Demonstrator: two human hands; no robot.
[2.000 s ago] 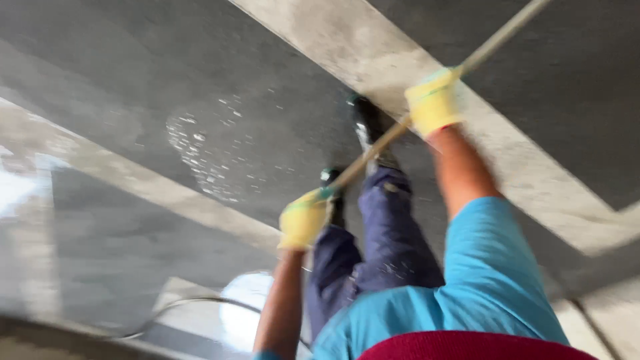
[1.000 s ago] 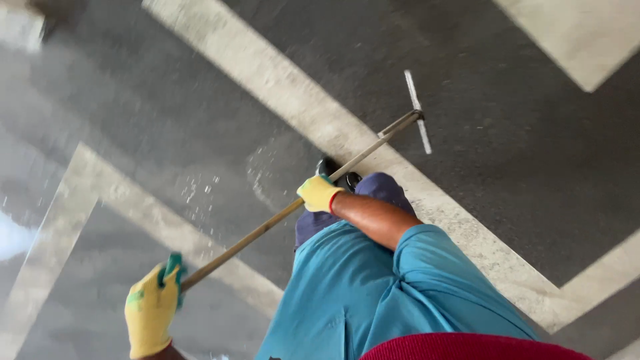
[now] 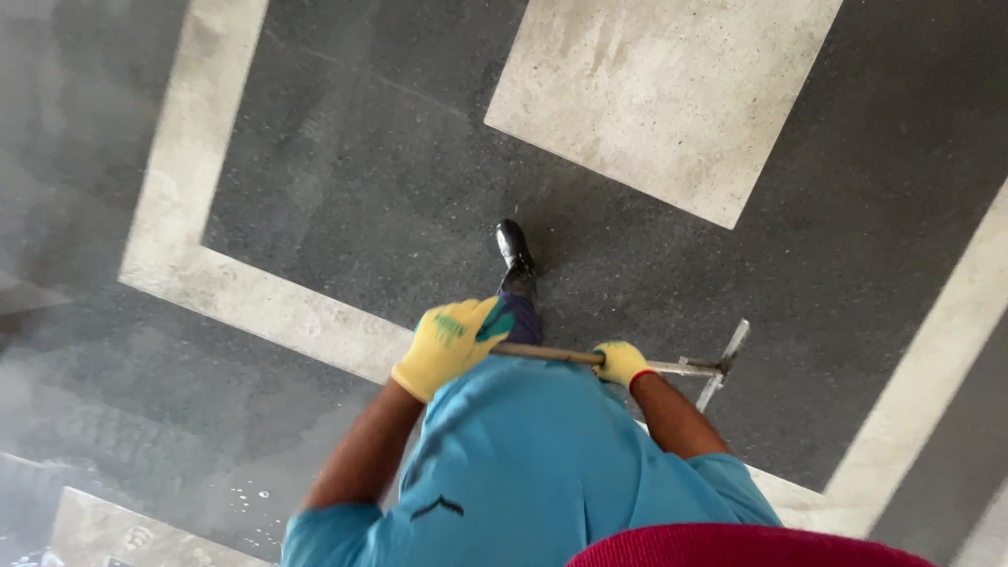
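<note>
My left hand (image 3: 450, 342), in a yellow glove with a green palm, is closed around the upper part of a wooden pole (image 3: 551, 353) in front of my waist. Farther right along the same pole, my right hand (image 3: 620, 365) grips it in a yellow glove with a red cuff edge. Beyond the right hand the pole ends in a narrow metal crosspiece (image 3: 732, 346), like a floor squeegee head, at the right of my body. Whether the crosspiece touches the floor I cannot tell.
A black boot (image 3: 513, 244) of mine stands on the dark grey floor (image 3: 378, 189). Pale bands (image 3: 299, 315) and a pale rectangle (image 3: 669, 94) mark the floor. Wet, shiny floor (image 3: 197, 409) with small bubbles lies at the lower left.
The pole now lies nearly level across my waist; one second ago it ran diagonally. My hands are closer together. The view has moved over the floor.
</note>
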